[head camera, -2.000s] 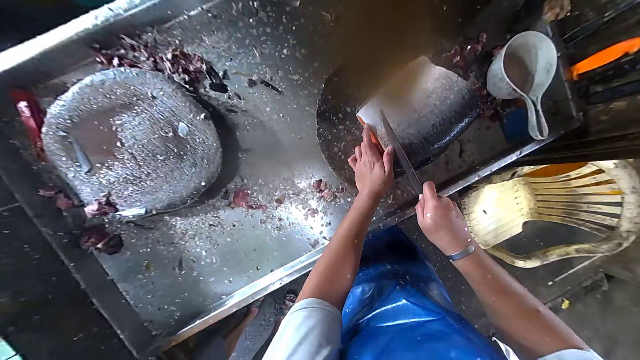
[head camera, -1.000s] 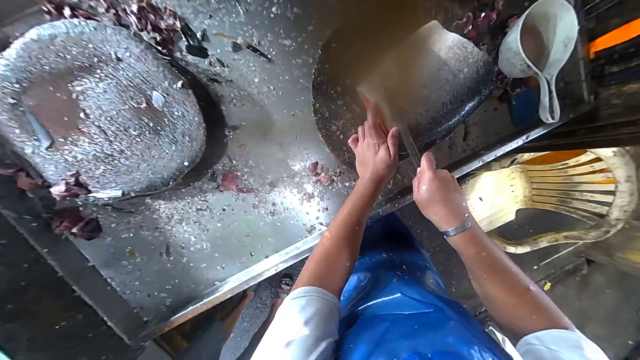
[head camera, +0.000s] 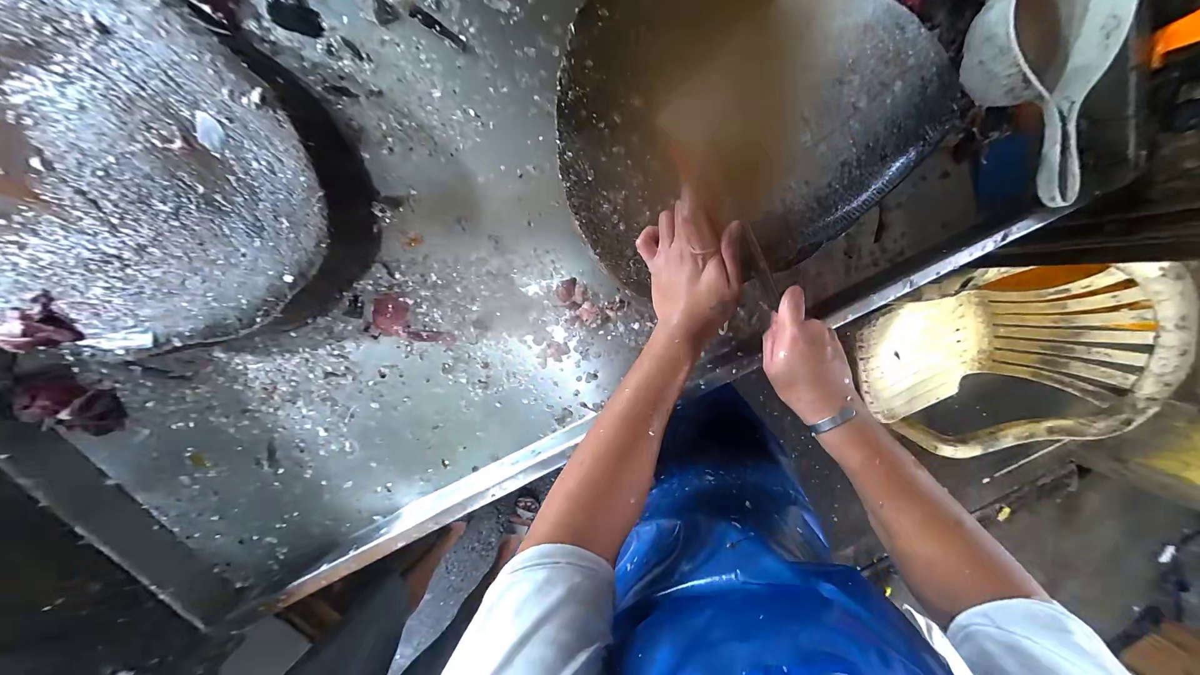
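My right hand (head camera: 811, 361) is closed around the handle of a knife (head camera: 759, 267), its blade pointing up and left beside my left fingers. My left hand (head camera: 692, 272) rests near the lower edge of a round chopping block (head camera: 609, 178), fingers pointing away from me. A large fish (head camera: 872, 122) with dark scales lies across this block. A brownish blur covers the middle of the block and part of the fish, so what my left fingertips touch is hidden.
Scales and scraps litter the metal table (head camera: 403, 412). A second scale-covered chopping block (head camera: 169, 187) sits left. At the upper right are a plastic dipper (head camera: 1003, 66) and a blue object (head camera: 1003, 173). A worn plastic chair (head camera: 1069, 347) stands beyond the table's rim (head camera: 487, 478).
The knife blade, earlier up against the fish beside my left fingers, now sits lower, and my left hand has drawn slightly away from the fish. The view has moved closer to the table.
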